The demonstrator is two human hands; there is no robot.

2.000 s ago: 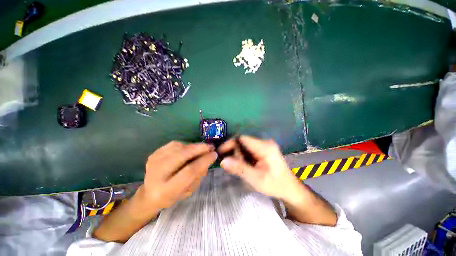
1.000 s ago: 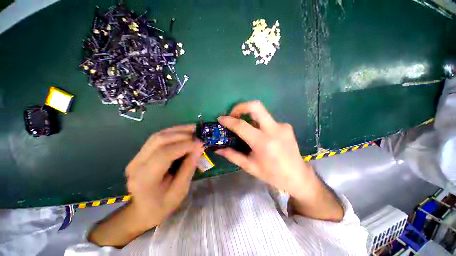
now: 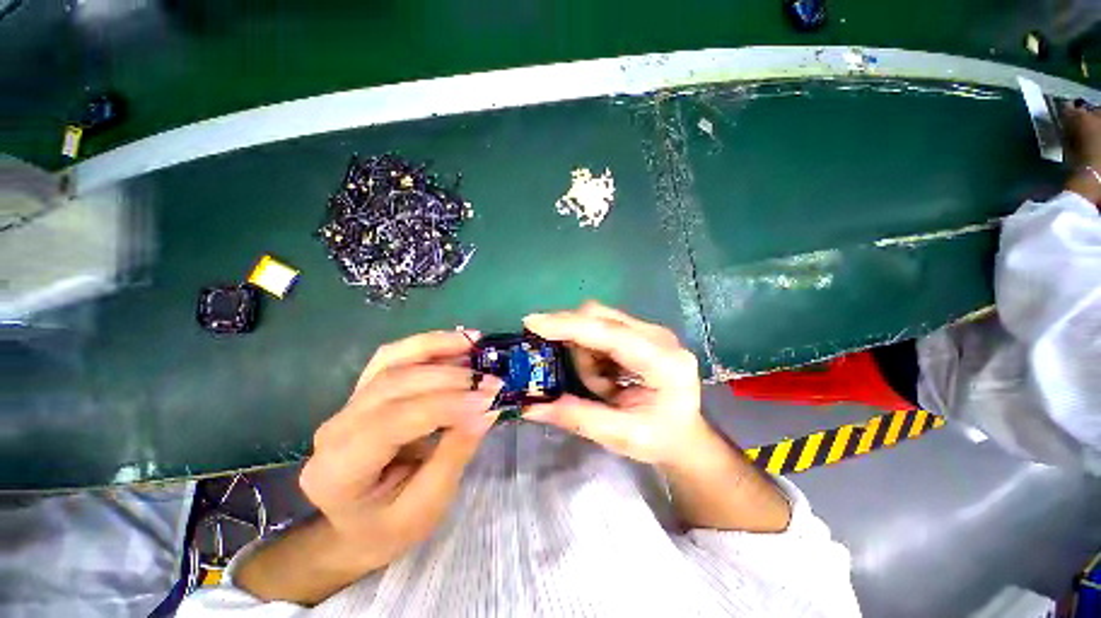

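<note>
A black device housing (image 3: pixel 524 369) with a blue circuit board inside is held between my two hands, near the bench's front edge. A thin red wire shows at its upper left corner. My right hand (image 3: pixel 634 380) grips the housing's right side, thumb and fingers at its lower and upper edges. My left hand (image 3: pixel 392 423) has its fingertips at the housing's left and lower left side. What lies under my left fingertips is hidden. The battery of this unit cannot be seen.
A heap of dark leaded parts (image 3: pixel 392 227) and a small white heap (image 3: pixel 587 197) lie on the green bench. A black housing (image 3: pixel 228 309) with its battery (image 3: pixel 274 277) lies at left. Beyond the white rail (image 3: pixel 362 118) are units on the belt. Another person's sleeve (image 3: pixel 1044 326) is at right.
The view has shifted and shows more of the belt. The yellow-edged battery below the housing is now out of sight. My right hand still holds the housing. Another person's arm shows at the right.
</note>
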